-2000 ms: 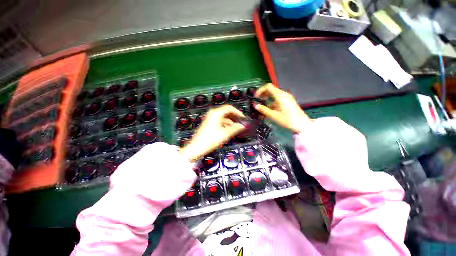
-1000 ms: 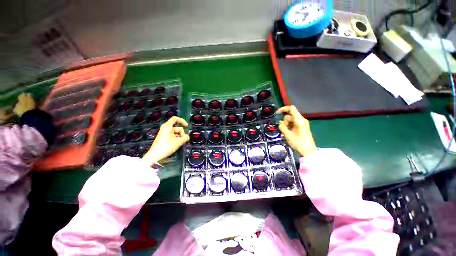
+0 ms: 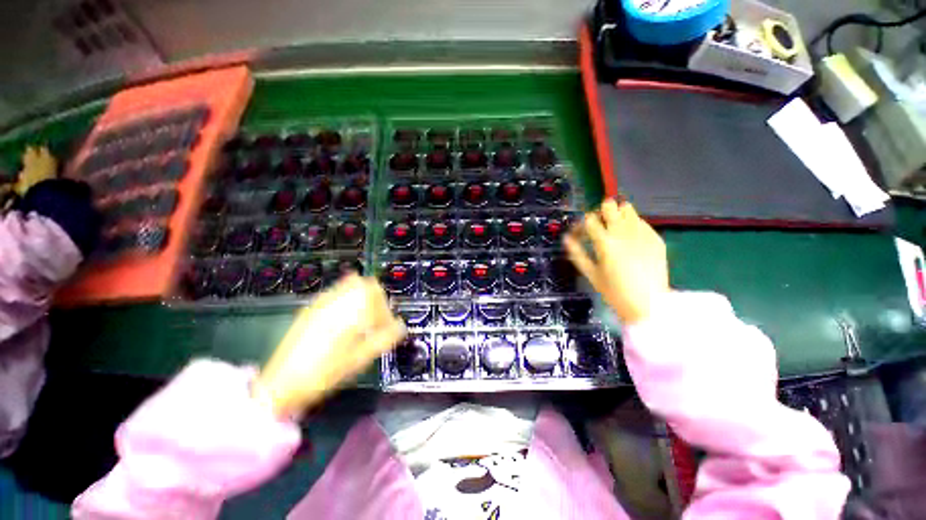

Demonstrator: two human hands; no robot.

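Observation:
A clear blister tray lies in front of me, filled with round black units, several with red marks. It seems to overlap a second clear tray nearer me, whose visible rows hold units looking silvery or dark with glare. My left hand is blurred, fingers curled, by the trays' left side near the front. My right hand is at the right edge, fingertips bent down against or just above it. Whether either hand grips a tray edge is unclear.
Another filled clear tray lies left. Beyond it is an orange-red board with a dark-filled tray, and a neighbour's hand. At right are a black mat, blue clock, parts box and paper slips.
The filled tray sits farther from me, and rows of another tray show in front of it. My left hand has moved nearer me; my right stays at the right edge. The view has shifted.

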